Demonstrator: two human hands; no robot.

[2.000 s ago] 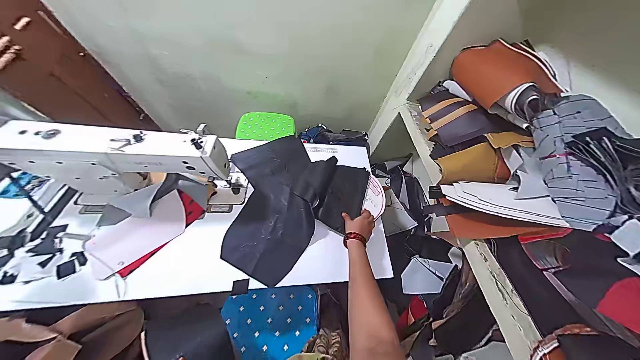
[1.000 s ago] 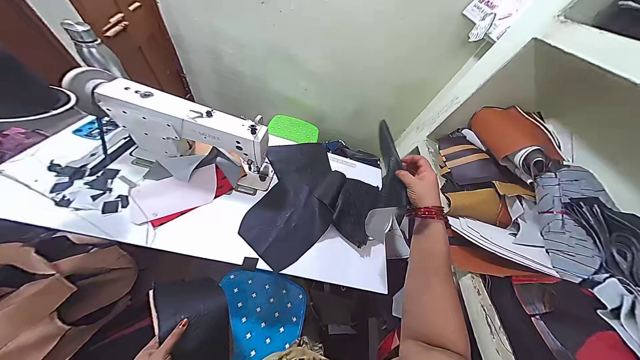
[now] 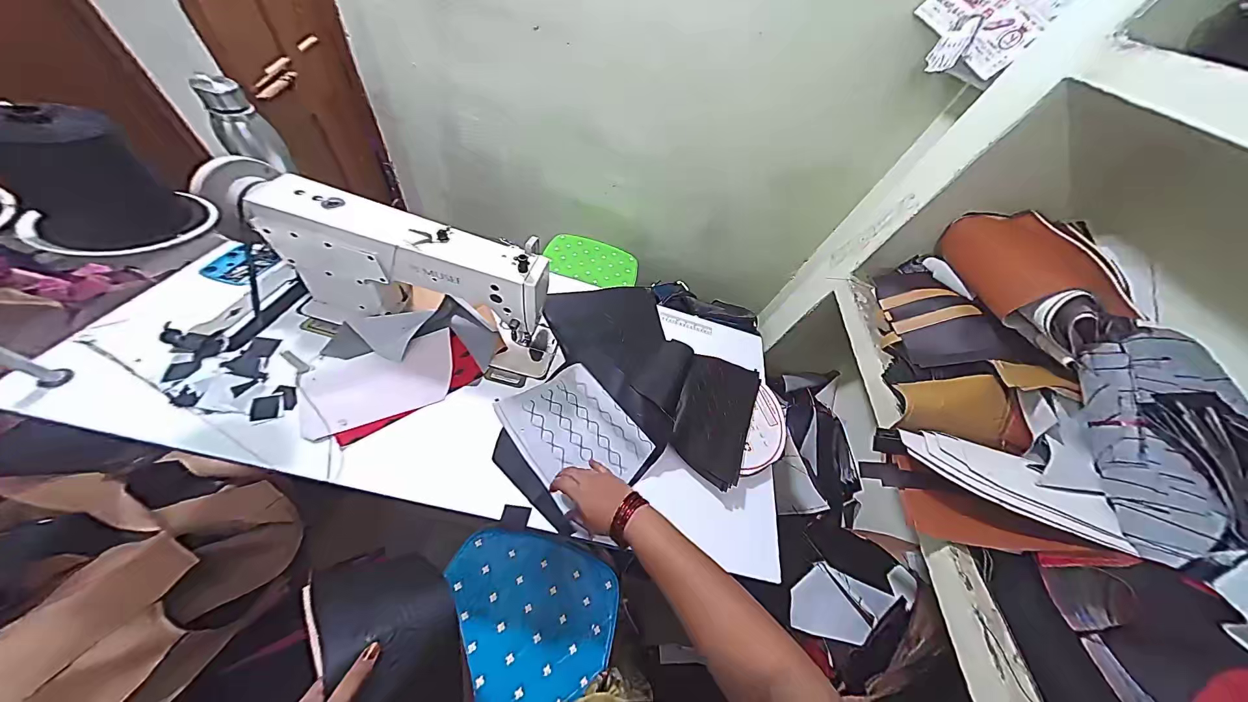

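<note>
My right hand (image 3: pixel 593 495), with red bangles at the wrist, rests on the near edge of a pale piece with a stitched diamond pattern (image 3: pixel 575 421). That piece lies over dark sheet material (image 3: pixel 624 341) in front of the white sewing machine (image 3: pixel 409 258). Beside it, on the right, are a stack of black pieces (image 3: pixel 717 419) and a white oval piece with red marks (image 3: pixel 765 429). At the bottom edge, fingers of my left hand (image 3: pixel 353 675) touch a black leather-like piece (image 3: pixel 385 619); the rest of that hand is out of view.
A blue patterned seat (image 3: pixel 536 614) stands by the white table's (image 3: pixel 419 468) near edge. Black scraps (image 3: pixel 263 375) and a pink piece (image 3: pixel 380 380) lie left of the needle. Shelves (image 3: pixel 858 341) at the right hold rolled material (image 3: pixel 1024 263). Brown cut pieces (image 3: pixel 117 575) are at the lower left.
My right hand has moved left from the stack, where it held up a dark piece one second ago. The diamond-patterned side now shows on the table. The view has shifted.
</note>
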